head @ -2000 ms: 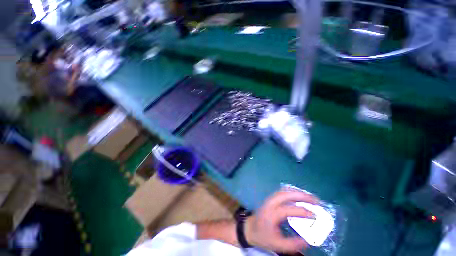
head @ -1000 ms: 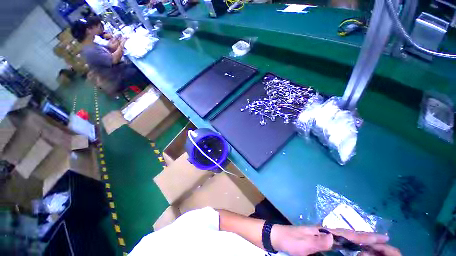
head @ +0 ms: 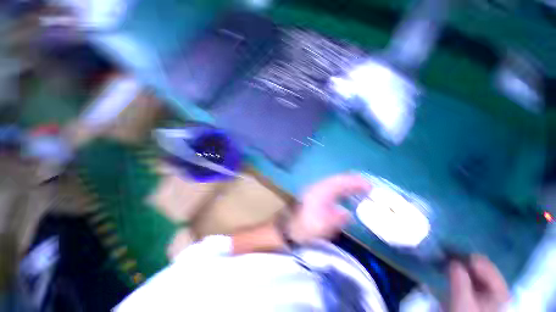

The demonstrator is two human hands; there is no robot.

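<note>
The whole view is motion-blurred. A white housing [head: 393, 218] lies at the green bench's front edge, with a blurred clear film edge around it. My left hand [head: 322, 207], with a dark band at the wrist, is at the housing's left side. Its thumb and forefinger are spread towards the housing; whether they grip it is too blurred to tell. My right hand [head: 478, 283] is at the bottom right, below and right of the housing and cut off by the picture's edge. A dark shape is at its fingertips; what it is cannot be told.
A black tray [head: 268, 125] holds a heap of wire leads [head: 305, 64], with another black tray [head: 210, 67] beyond. Bagged white pieces [head: 381, 97] lie right of the heap. A blue-purple bin [head: 213, 155] and cardboard box [head: 241, 204] are below the bench edge. A red light [head: 547, 217] shows far right.
The view has swung and blurred. My left hand has moved from in front of the housing to its left side, and the housing's face now shows more fully. My right hand is now distinct at lower right.
</note>
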